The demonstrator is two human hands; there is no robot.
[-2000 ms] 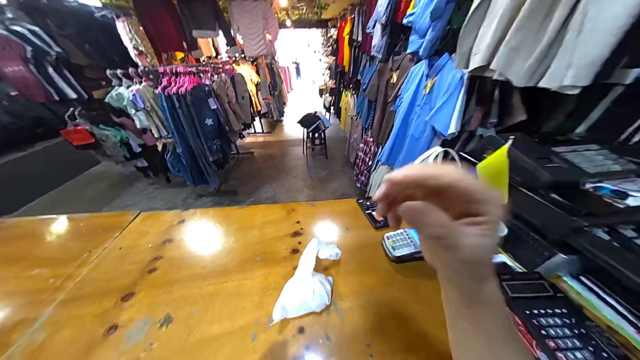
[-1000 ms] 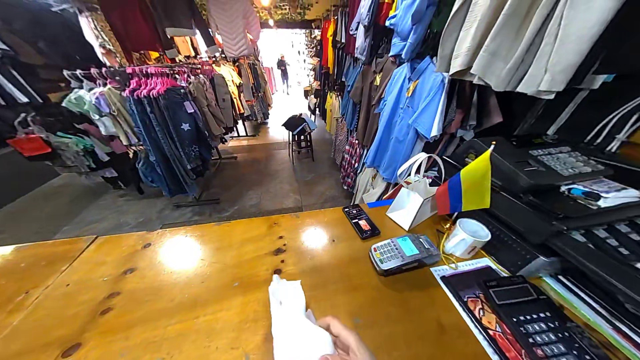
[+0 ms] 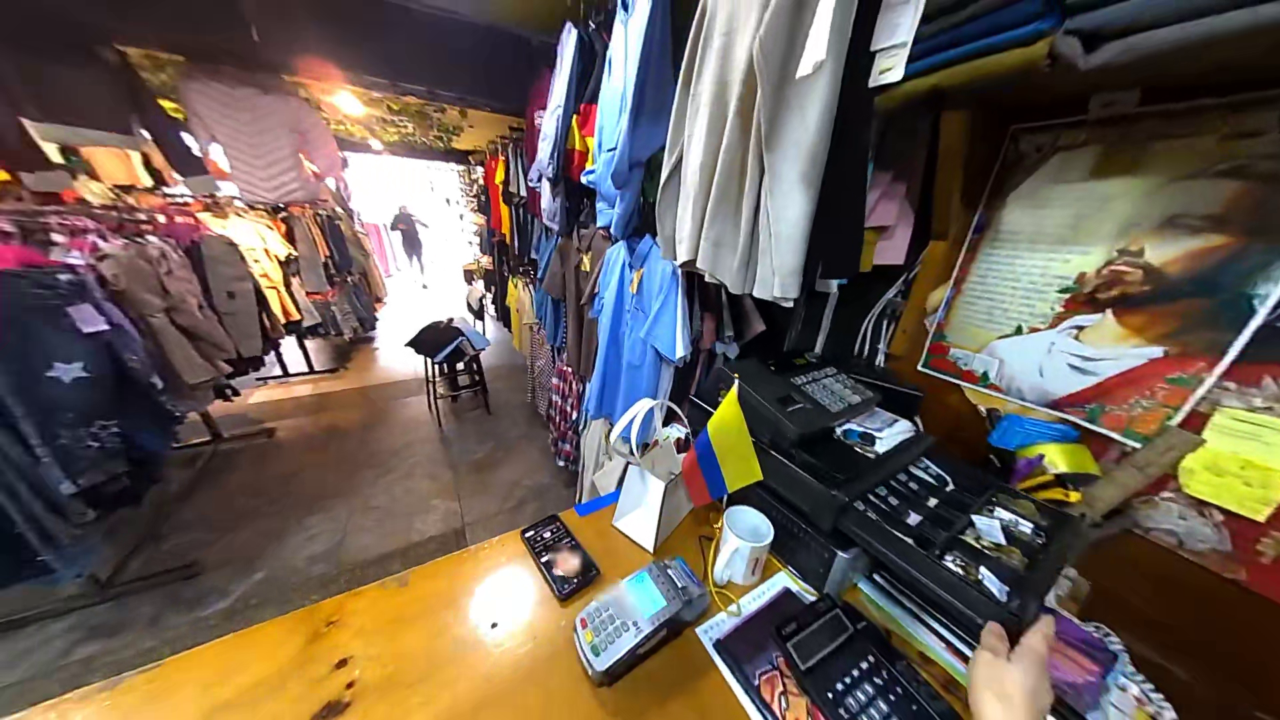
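Note:
My right hand [image 3: 1010,672] is at the lower right, its thumb and fingers at the front edge of the cash register's drawer [image 3: 1040,600]. The drawer is pulled out, with coins and small items in its compartments. A desk calculator [image 3: 850,670] lies on the papers to the left of the hand. Farther left on the wooden counter [image 3: 400,640] are a card payment terminal [image 3: 635,615] and a smartphone [image 3: 559,556]. My left hand is out of view.
A white mug [image 3: 743,545], a small white paper bag [image 3: 650,500] and a yellow, blue and red flag [image 3: 722,450] stand by the register [image 3: 800,395]. Beyond the counter are clothes racks and a stool [image 3: 456,385]. A person [image 3: 408,240] is at the bright doorway.
The view has swung right. A hand was at a white plastic or cloth bundle on the counter one second ago; now my right hand is at the drawer and the bundle is out of view.

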